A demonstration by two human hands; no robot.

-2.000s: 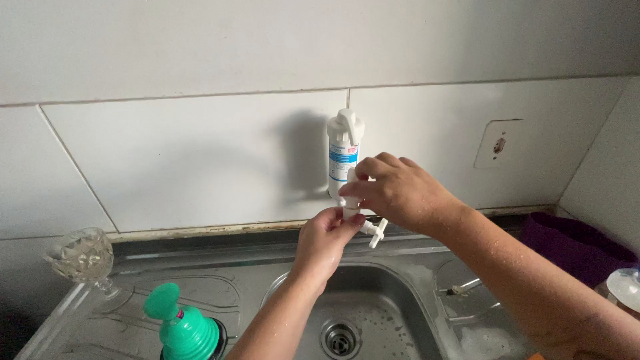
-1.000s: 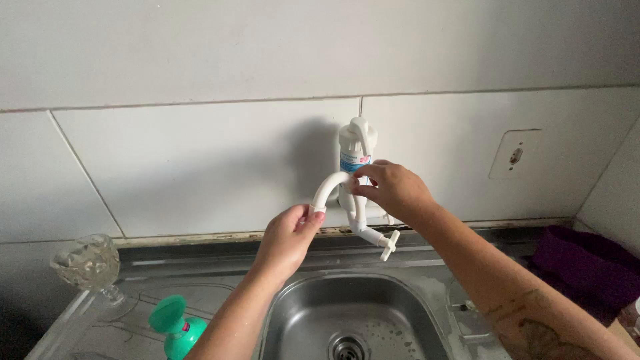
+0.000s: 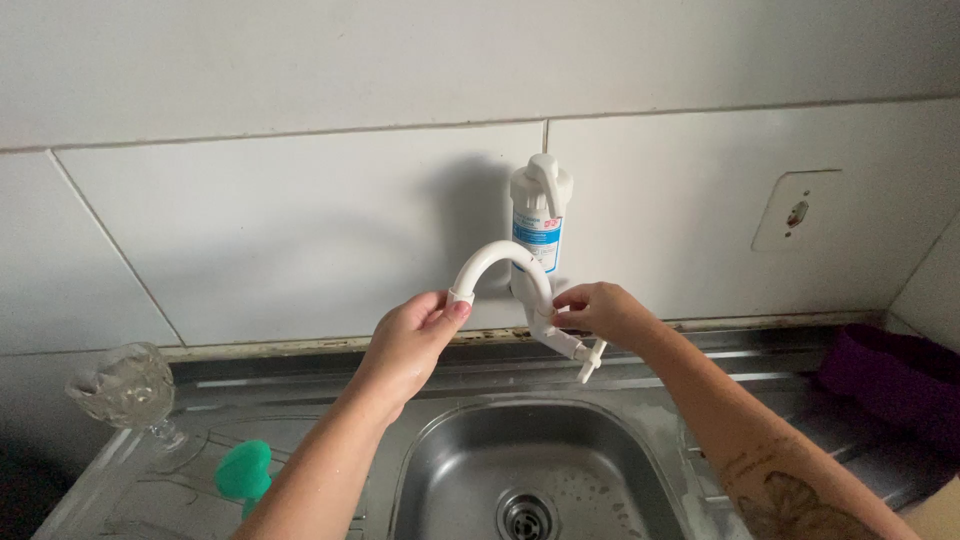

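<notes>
A white curved plastic faucet spout arches in front of a white water filter with a blue-banded label on the tiled wall. My left hand grips the collar at the spout's left end. The fingers of my right hand pinch the spout's other end, where it meets the white faucet body. A small white cross-shaped handle sticks out at the lower right of that body. The stainless steel sink lies below both hands.
A cut-glass goblet stands at the left of the steel counter, near a green plastic object partly behind my left forearm. A purple container is at the right. A power outlet is on the wall.
The white spout, hardly visible between the hands at first, now shows as an upright arch. My left hand has moved away from my right, to the spout's far end.
</notes>
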